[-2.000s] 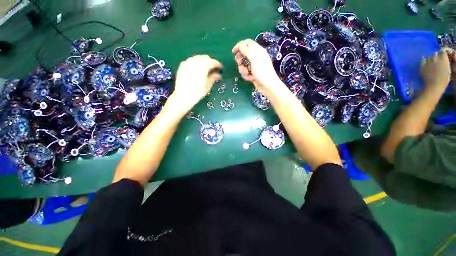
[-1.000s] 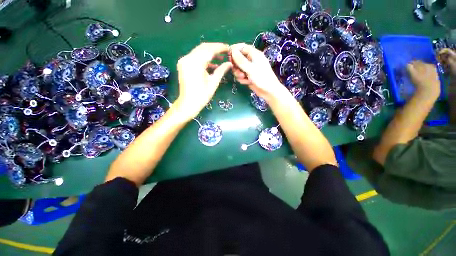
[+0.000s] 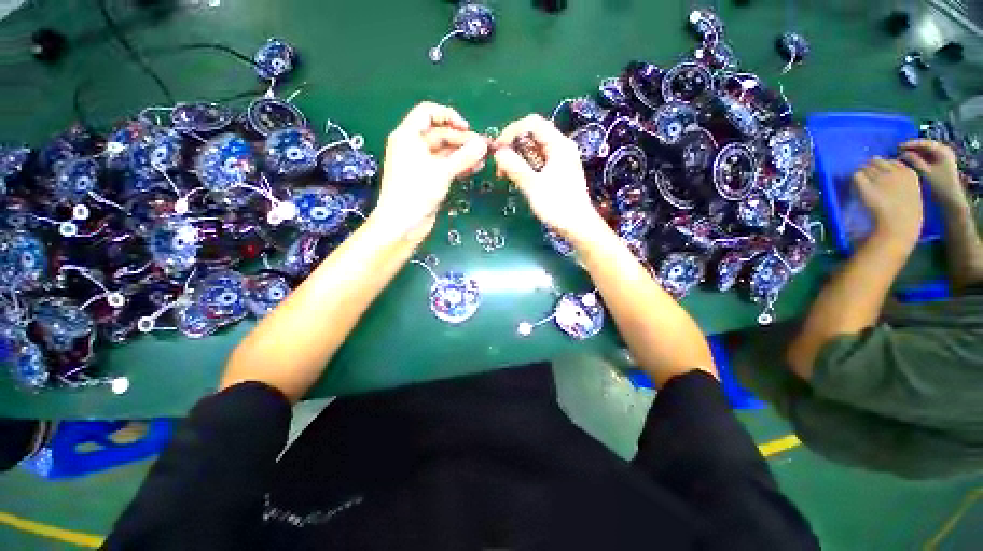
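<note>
My left hand (image 3: 431, 161) and my right hand (image 3: 542, 161) are raised over the green bench (image 3: 377, 366), fingertips meeting. A small dark and coppery cluster (image 3: 528, 151) sits in my right fingers, too small to identify. What my left fingertips pinch, if anything, is hidden. Several small shiny rings (image 3: 489, 239) lie on the bench below my hands. Nearer me lie a round wired unit (image 3: 455, 296) with a blue-silver face and another round wired unit (image 3: 579, 315) with a white lead end.
Heaps of round wired units lie on the left (image 3: 224, 163) and right (image 3: 675, 123). A black cable (image 3: 205, 46) runs at the upper left. At the right, a neighbouring person's hands (image 3: 892, 196) work over a blue tray (image 3: 835, 172). A loose unit (image 3: 473, 22) lies at the far edge.
My hands, apart two seconds ago, came together and remain close, with my left fingers shifted slightly. The view has shifted a little. The neighbour's hands have moved over the tray.
</note>
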